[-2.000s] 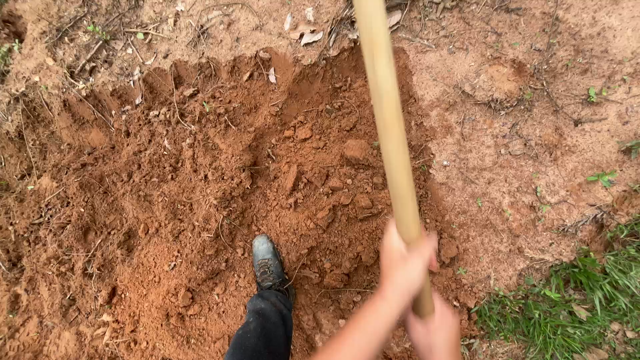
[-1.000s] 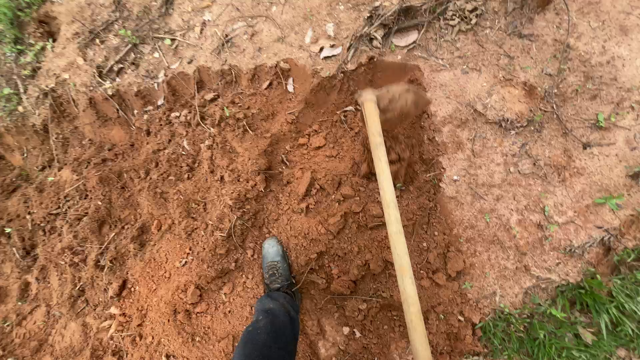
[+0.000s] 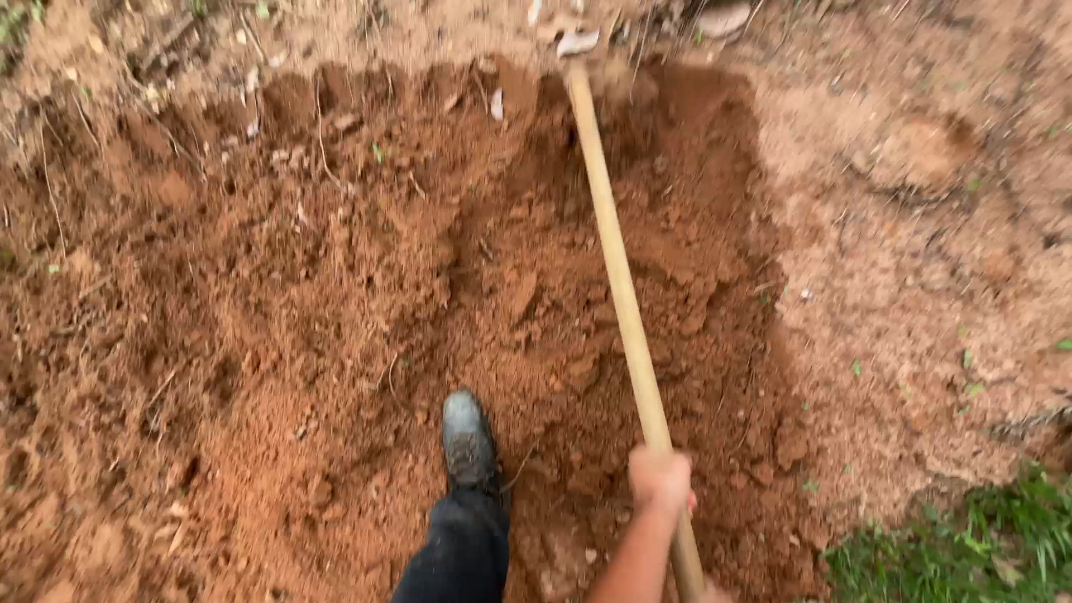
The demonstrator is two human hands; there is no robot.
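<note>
My left hand (image 3: 660, 479) grips the pale wooden handle (image 3: 624, 289) of a digging tool, which looks like a hoe. Lower down, at the bottom edge of the view, part of my right hand (image 3: 710, 593) shows closed around the same handle; most of it is cut off. The handle slants up and left to the tool's head (image 3: 615, 82), a brownish blur against the upper edge of the dug red soil (image 3: 519, 301). How deep the blade sits cannot be told.
A dark boot (image 3: 467, 440) stands on the loose soil left of the handle. Paler, firmer ground (image 3: 879, 335) borders the dug area at right. Green grass (image 3: 971, 544) grows at lower right. Dry leaves (image 3: 578, 42) and thin roots lie along the upper edge.
Two seconds ago the handle was raised across the view; one second ago its head was at the dug area's upper right. Now it is farther left along that edge, and my hands show again.
</note>
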